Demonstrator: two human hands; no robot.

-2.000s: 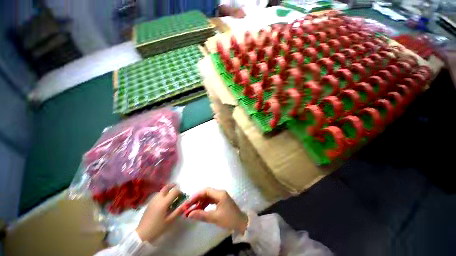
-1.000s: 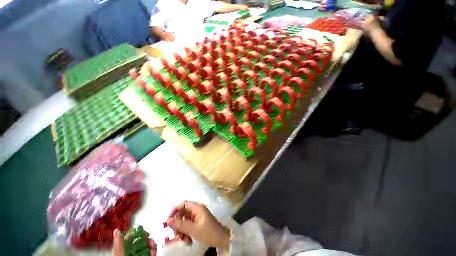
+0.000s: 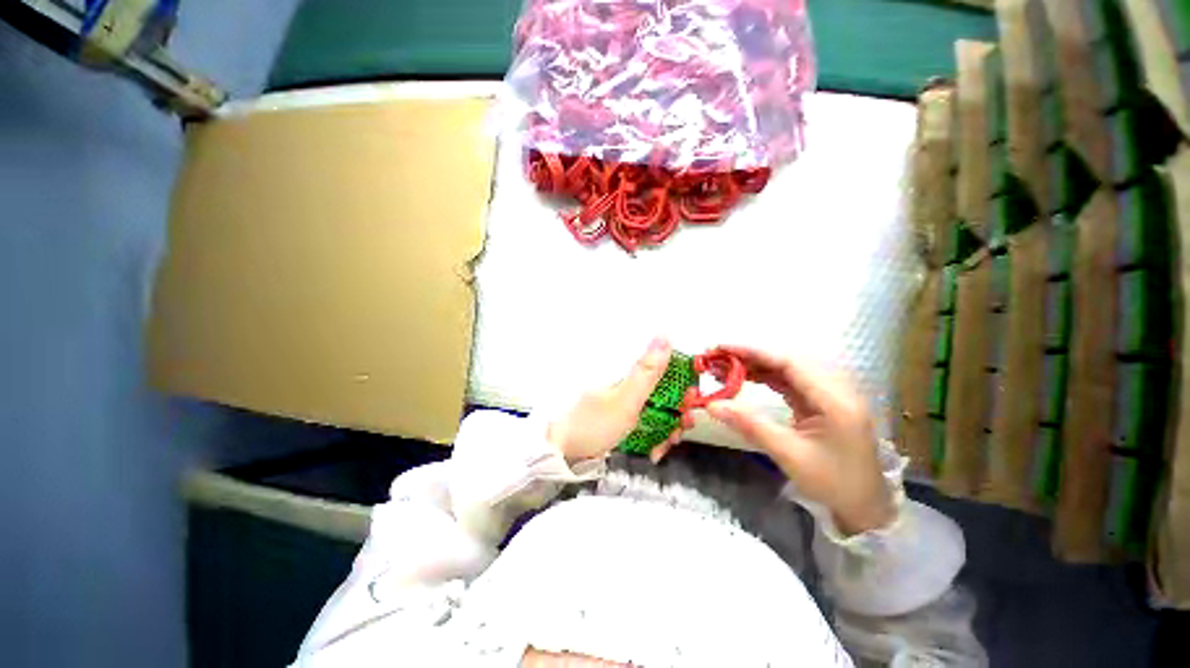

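My left hand (image 3: pixel 613 411) holds a green mesh basket body (image 3: pixel 668 398), close in front of my body. My right hand (image 3: pixel 809 424) grips a red handle (image 3: pixel 722 376) between thumb and fingers. The handle's curve touches or nearly touches the right side of the green piece; whether it is fixed in cannot be told. Beyond my hands, loose red handles (image 3: pixel 640 202) spill from the open end of a shiny pink-looking plastic bag (image 3: pixel 666 85).
A plain cardboard sheet (image 3: pixel 320 268) lies at the left. White textured sheeting (image 3: pixel 561 300) covers the bench under the bag. Tall stacked boards (image 3: pixel 1024 300) with green between their layers stand at the right. A metal post (image 3: pixel 157 72) is at the upper left by the wall.
The view has swung down and left, bringing the cardboard sheet and stacked boards' edges into view. The red handle in my right hand is now against or close to the green piece.
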